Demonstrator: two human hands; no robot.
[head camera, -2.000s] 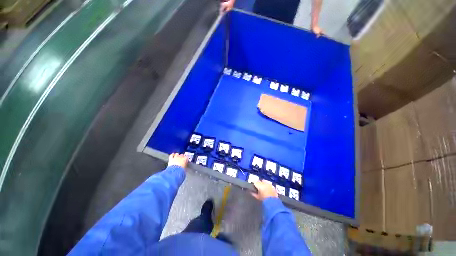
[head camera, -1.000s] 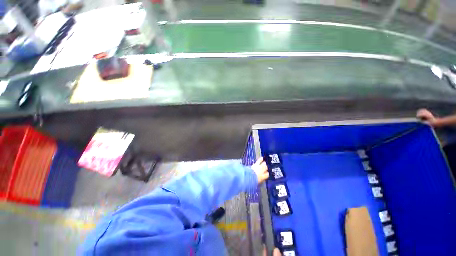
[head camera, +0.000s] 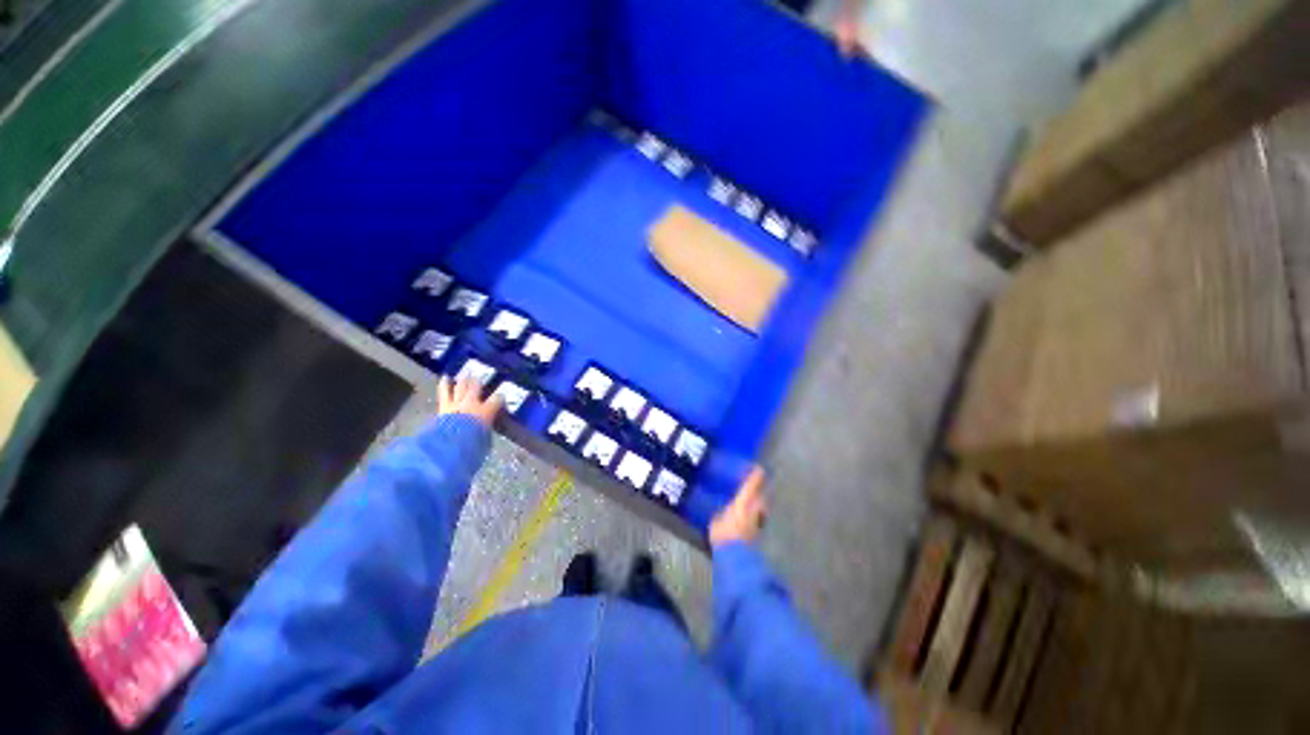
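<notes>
A large blue open bin (head camera: 316, 297) stands in front of me, turned at an angle. My left hand (head camera: 470, 401) holds its near rim left of the middle. My right hand (head camera: 740, 508) is on the rim at the near right corner. Small black parts with white faces (head camera: 506, 325) lie in rows on the bin floor along the near side, and more (head camera: 741, 201) along the far side. A brown cardboard piece (head camera: 717, 267) lies flat on the floor between them. The view is somewhat blurred.
Another person's hand (head camera: 851, 35) is at the bin's far rim. A green conveyor (head camera: 86, 108) curves at the upper left. Brown cartons (head camera: 1135, 359) and a wooden pallet (head camera: 965, 610) stand at the right. A pink and white flat item (head camera: 137, 632) is at the lower left.
The view has swung back from the conveyor side to face along the bin. My right hand, mostly cut off one second ago, now shows at the near right corner, farther right than two seconds ago.
</notes>
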